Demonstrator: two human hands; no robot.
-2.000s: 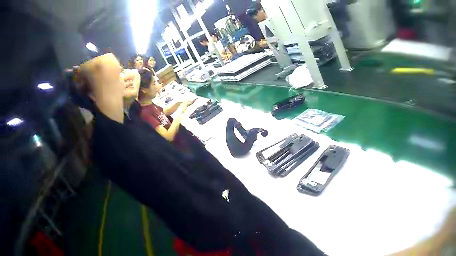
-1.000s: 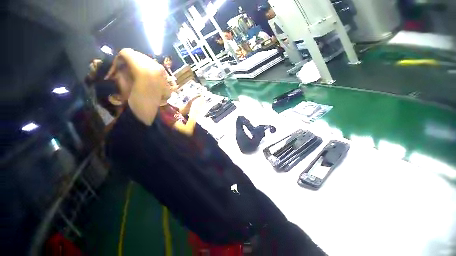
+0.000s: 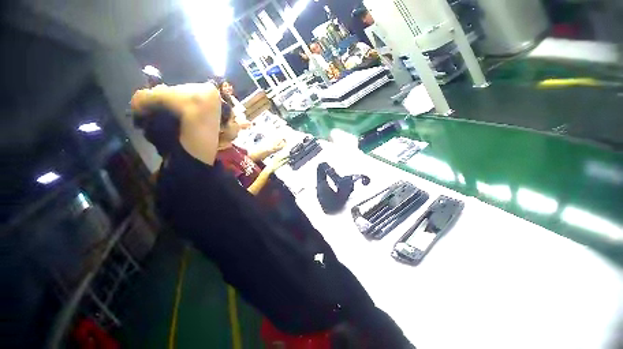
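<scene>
Neither of my hands is in view. A black device housing (image 3: 447,210) with a window opening at its near end lies on the white bench strip (image 3: 505,272), nearest to me. Beside it on the left lie several similar black housings (image 3: 391,210), close together and overlapping. A soft, curved black item (image 3: 333,191), perhaps a cap or strap, lies further left. More dark housings (image 3: 302,151) lie further up the bench.
A person in black (image 3: 253,238) sits at the left, one bare arm raised to the head. Behind sits a person in dark red (image 3: 239,163). The green conveyor belt (image 3: 519,184) carries clear-bagged parts (image 3: 399,149) and a dark piece (image 3: 382,134). White trays (image 3: 355,88) stand beyond.
The view has shifted somewhat. The bagged parts and dark piece on the belt have moved left relative to the housings. The neighbour's raised arm has changed pose. A blurred skin-coloured patch at bottom right is gone.
</scene>
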